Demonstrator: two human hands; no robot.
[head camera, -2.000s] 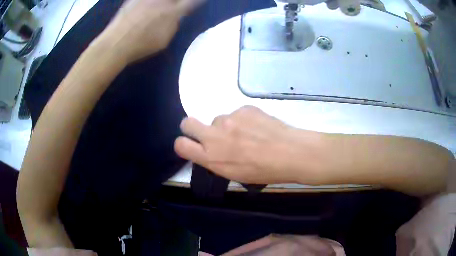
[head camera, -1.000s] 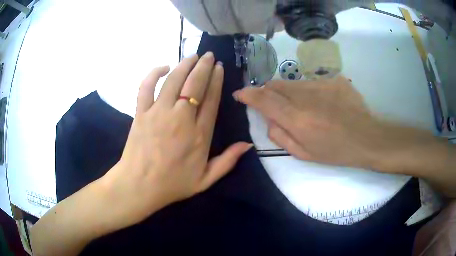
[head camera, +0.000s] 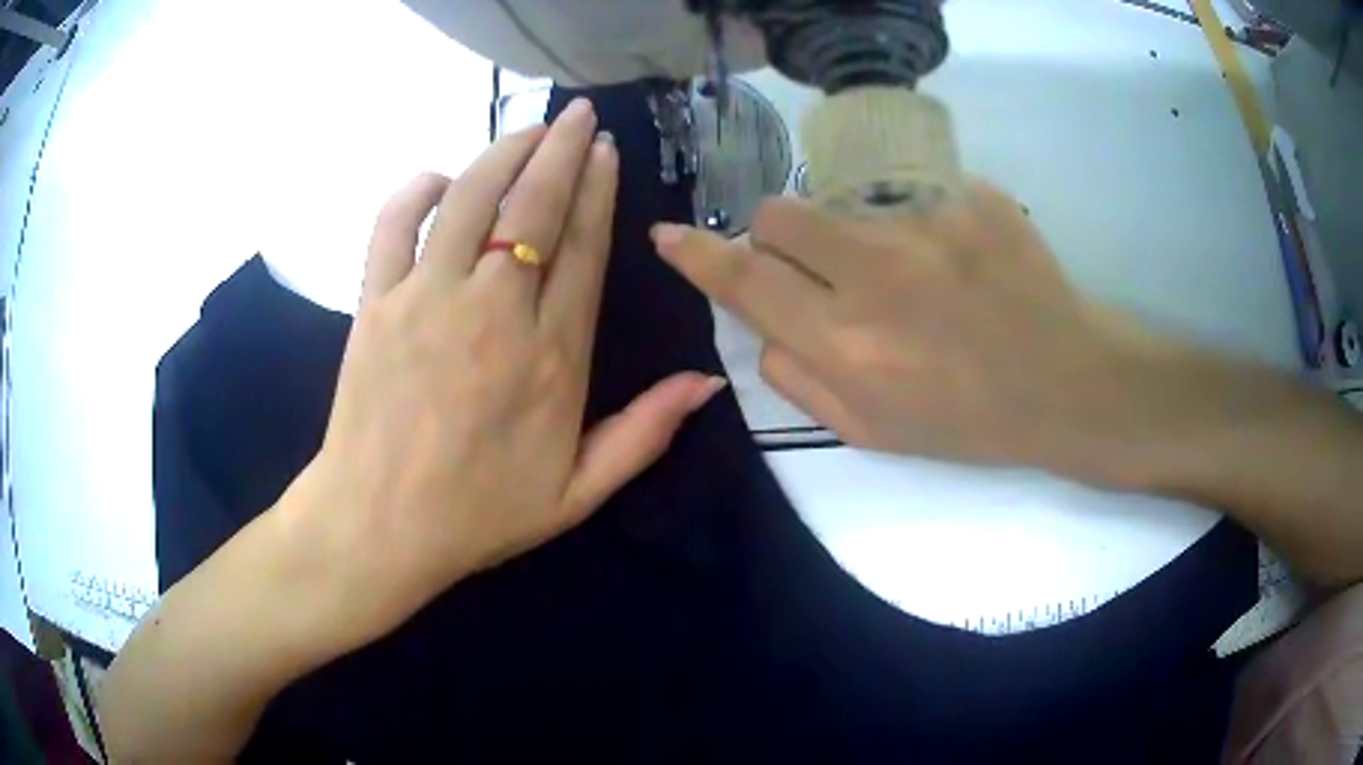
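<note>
A dark navy garment panel (head camera: 658, 598) with curved cut-outs lies over the machine bed and the table's front edge. Its narrow part runs up to the presser foot (head camera: 671, 138), beside the shiny round plate (head camera: 740, 157). My left hand (head camera: 486, 329) lies flat on the cloth left of the foot, fingers forward and thumb spread, with a ring on one finger. My right hand (head camera: 897, 314) is right of the cloth, slightly blurred, its index fingertip at the cloth's edge just below the foot. Its other fingers are bent, and nothing shows in them.
The machine head (head camera: 583, 33) hangs above, with a cream ribbed knob (head camera: 882, 147) over my right hand. A yellow strip (head camera: 1235, 75) and snips with a blue handle (head camera: 1303, 299) lie at the right. A printed ruler scale (head camera: 1031, 614) runs along the table's front.
Since two seconds ago, the cloth and both hands have come to the presser foot. Over the last second the view shifted slightly; both hands keep nearly the same place on the cloth.
</note>
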